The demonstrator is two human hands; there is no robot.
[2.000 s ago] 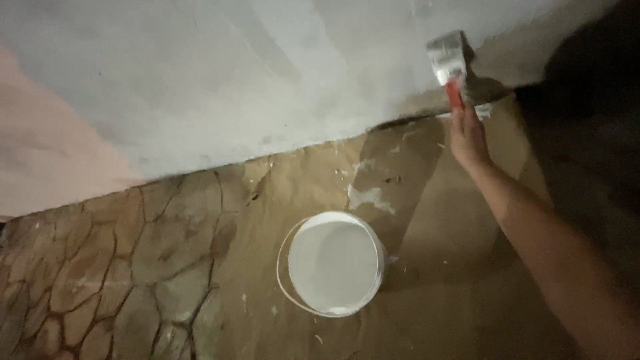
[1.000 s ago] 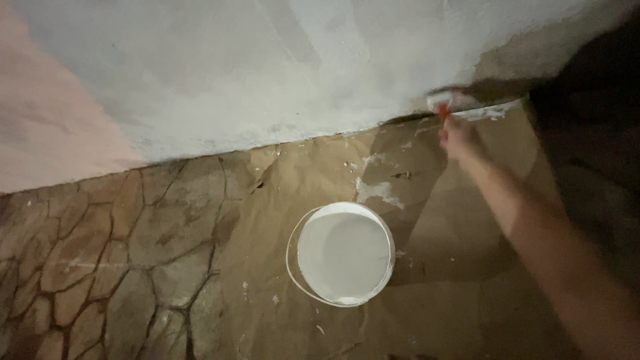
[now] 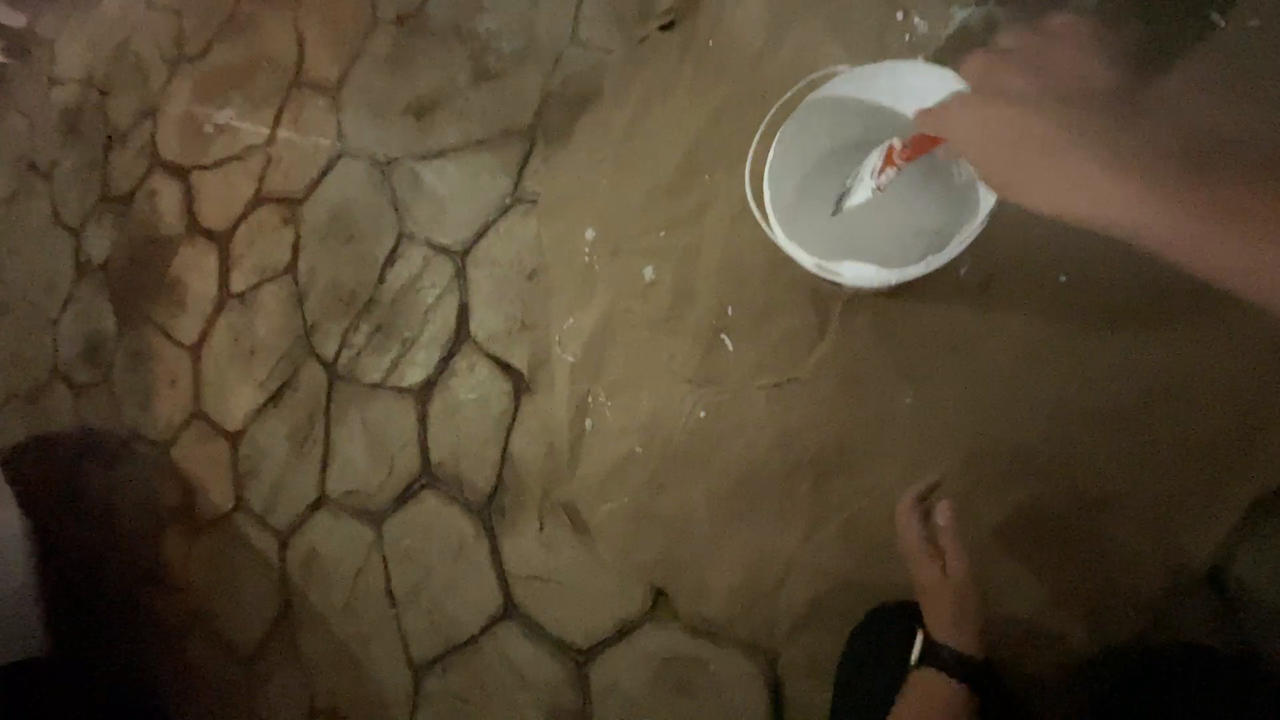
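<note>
At the upper right, my right hand (image 3: pixel 1010 120) grips the red handle of a paintbrush or similar flat tool (image 3: pixel 885 168). Its whitish end is over or in the white bucket (image 3: pixel 850 275), which holds a pale grey-white liquid; whether the tip touches the liquid I cannot tell. My left hand (image 3: pixel 935 540), with a dark band on the wrist, is low on the right near my knee. It appears to hold nothing, and its fingers look loosely apart.
Brown covering paper (image 3: pixel 680 450) with white splashes lies under the bucket. Irregular stone paving (image 3: pixel 370 440) fills the left side. Dark shapes, perhaps clothing or legs, stand at the lower left and lower right.
My right hand has moved the red-handled tool from the foot of the wall to the bucket. The view has swung down, and my left hand has come into sight.
</note>
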